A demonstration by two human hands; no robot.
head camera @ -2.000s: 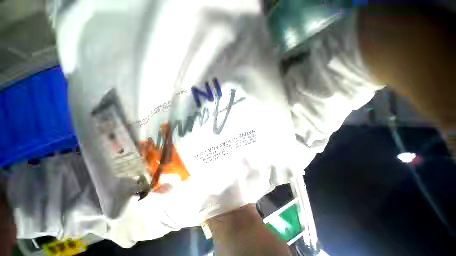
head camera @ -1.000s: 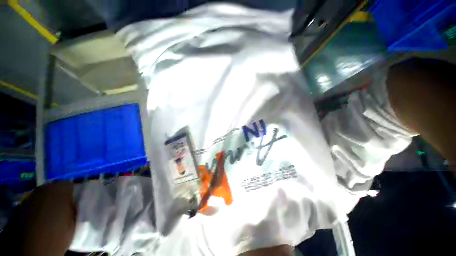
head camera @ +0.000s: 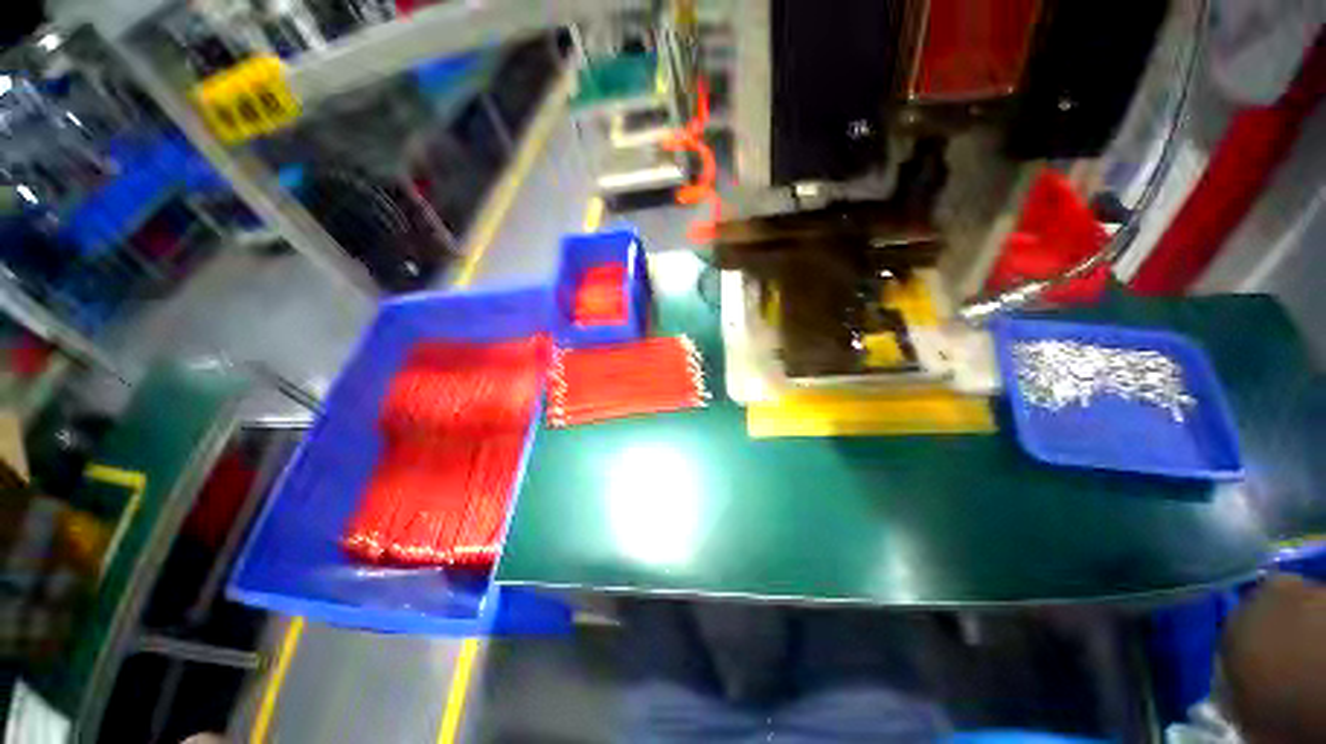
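Note:
Red wire leads point(head camera: 444, 472) lie in dense bundles in a large blue bin point(head camera: 298, 480) at the left end of the bench. Another red bundle point(head camera: 625, 381) lies flat on the green bench top, right of the bin. A small blue bin point(head camera: 623, 244) behind it holds short red pieces. A press machine point(head camera: 844, 298) with a dark head and yellow front strip stands mid-bench. A shallow blue tray point(head camera: 1127, 461) on the right holds small silvery fittings point(head camera: 1101, 374). A blurred bare part of my right arm shows at the right edge; neither hand can be made out.
The green bench top point(head camera: 814, 509) has a curved front edge. An orange coiled hose point(head camera: 701, 167) hangs behind the bench. Red material point(head camera: 1050, 233) is behind the press. Blue bins show below the bench's right end. Floor with yellow lines lies left and behind.
The view has swung up from the wearer's white clothing to the bench, bins and press. The sleeves and arms have mostly left the picture.

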